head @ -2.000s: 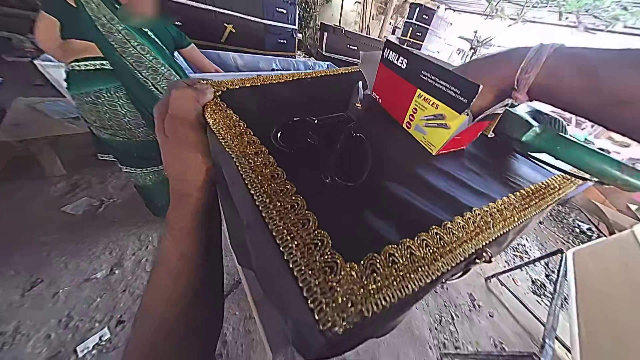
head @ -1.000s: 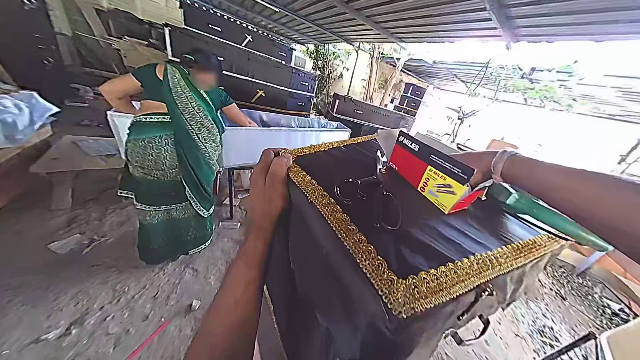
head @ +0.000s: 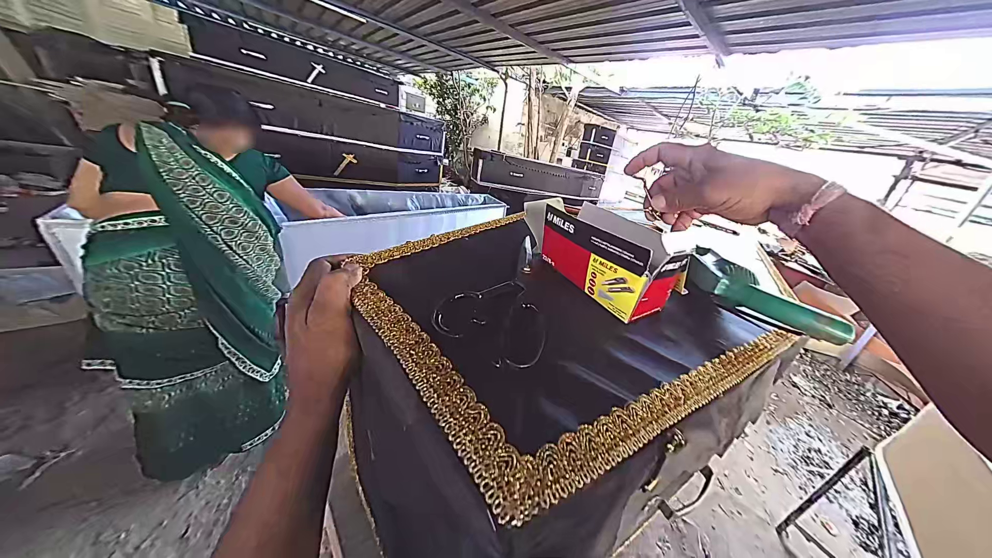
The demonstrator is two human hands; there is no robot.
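My left hand grips the back left corner of a black cloth-covered coffin, over its gold lace trim. Above the lid, behind an open Miles carton, my right hand is raised, its fingers pinched on a small shiny metal piece too unclear to name. The carton is red, yellow and black, with its flaps up. Left of it lies a black two-looped object, scissors or eyeglasses, I cannot tell which. A green-handled tool lies across the lid's right edge.
At the left a person in a green sari reaches into a long white open box. Dark coffins are stacked behind, some with crosses. A metal frame and a pale panel stand at the lower right.
My right hand has come up from behind the carton and shows a small shiny piece in its fingers. My left hand has stayed at the corner. The view has tilted up.
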